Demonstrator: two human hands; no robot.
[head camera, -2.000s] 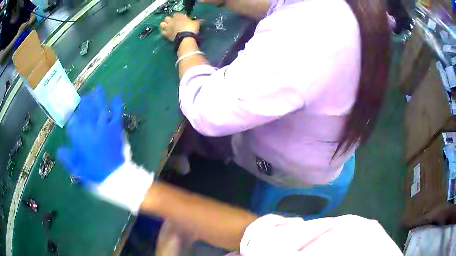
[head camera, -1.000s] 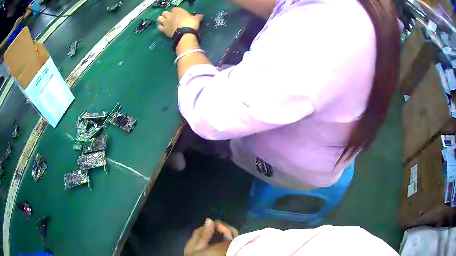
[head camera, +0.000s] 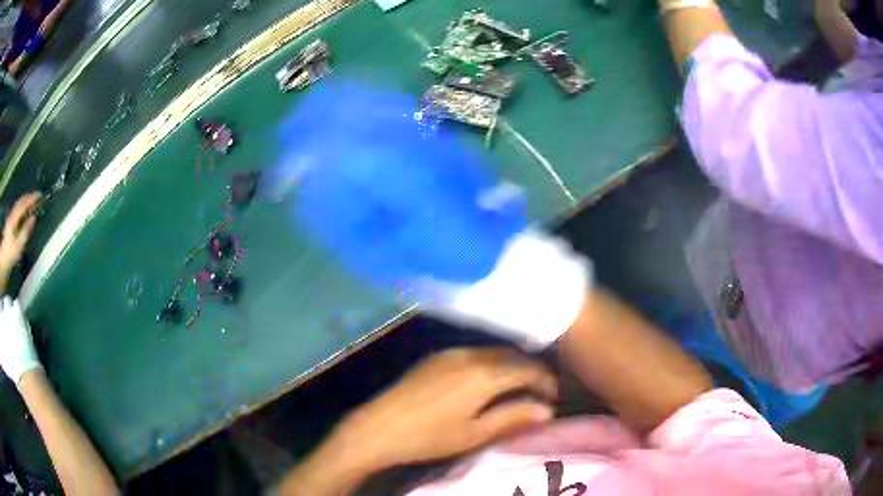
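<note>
My right hand (head camera: 387, 184), in a blue-palmed glove with a white cuff, is over the worktable and strongly blurred; whether it holds anything cannot be told. My bare left hand (head camera: 474, 397) is near my body at the table's front edge, fingers curled, its contents hidden. A pile of circuit boards (head camera: 474, 58) lies beyond the glove, partly covered by it. One board (head camera: 305, 66) lies near the pale rail. Small black components with thin red wires (head camera: 221, 244) lie scattered left of the glove.
A pale rail (head camera: 145, 145) curves along the green table's far side; boards (head camera: 121, 108) lie on the strip beyond. A coworker in lilac (head camera: 784, 145) sits at right. Another person's white-gloved hand (head camera: 15, 339) and a bare hand (head camera: 17, 228) are at the left.
The view has swung left, so the board pile now stands upper right and the wired components show. The carton is almost out of view. My gloved hand is over the table near the pile.
</note>
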